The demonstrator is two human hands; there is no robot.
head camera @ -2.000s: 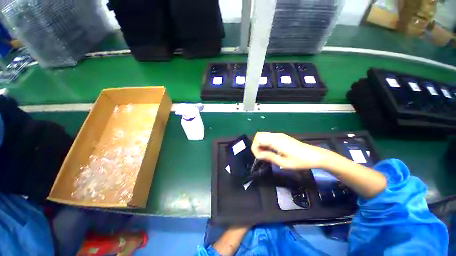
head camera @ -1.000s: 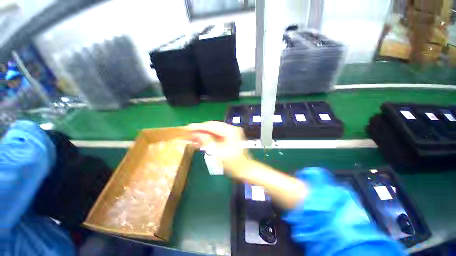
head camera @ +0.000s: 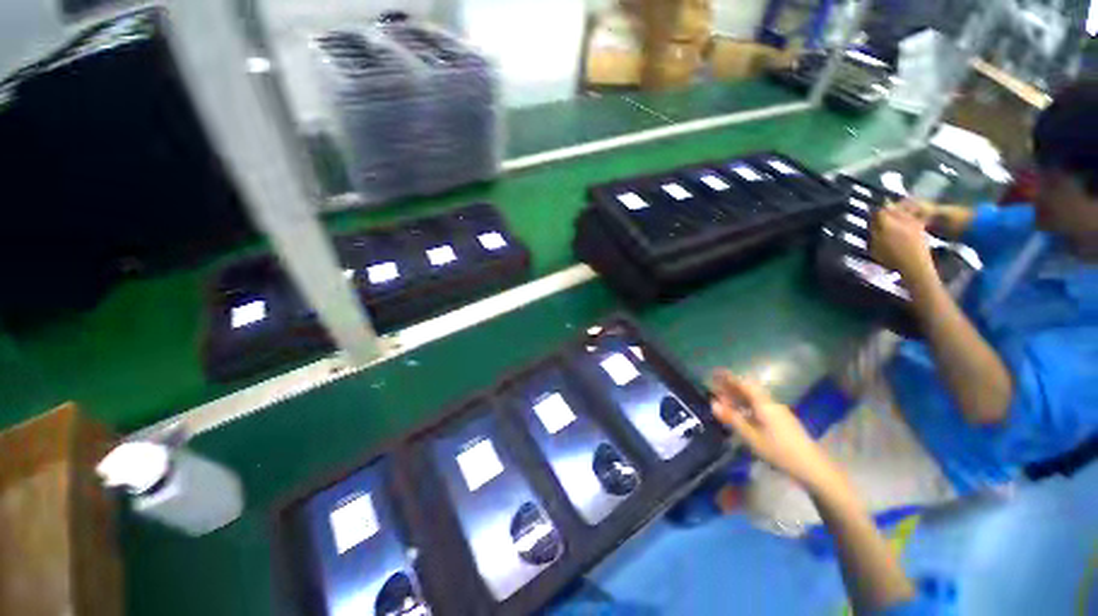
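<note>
A black foam tray (head camera: 424, 477) lies nearest in front of me, tilted in the view. Several dark glossy phones or back covers lie in its pockets, one of them at the right end (head camera: 648, 409). Each has a white square label and a round dark camera area at the near end. My right hand (head camera: 749, 415) is at the tray's right end, beside the right phone, with fingers slightly bent. It is blurred, and whether it holds anything small cannot be told. My left hand is not in view.
A white bottle (head camera: 187, 487) and a brown cardboard box (head camera: 54, 517) are at left. A loaded foam tray (head camera: 397, 267) stands behind a pale post (head camera: 283, 229). Stacked trays (head camera: 710, 229) stand further right. Another person (head camera: 1023, 325) works at the right.
The view has swung right. My right hand has left the cardboard box for the working tray's right end. The phone earlier held tilted above the tray is no longer raised.
</note>
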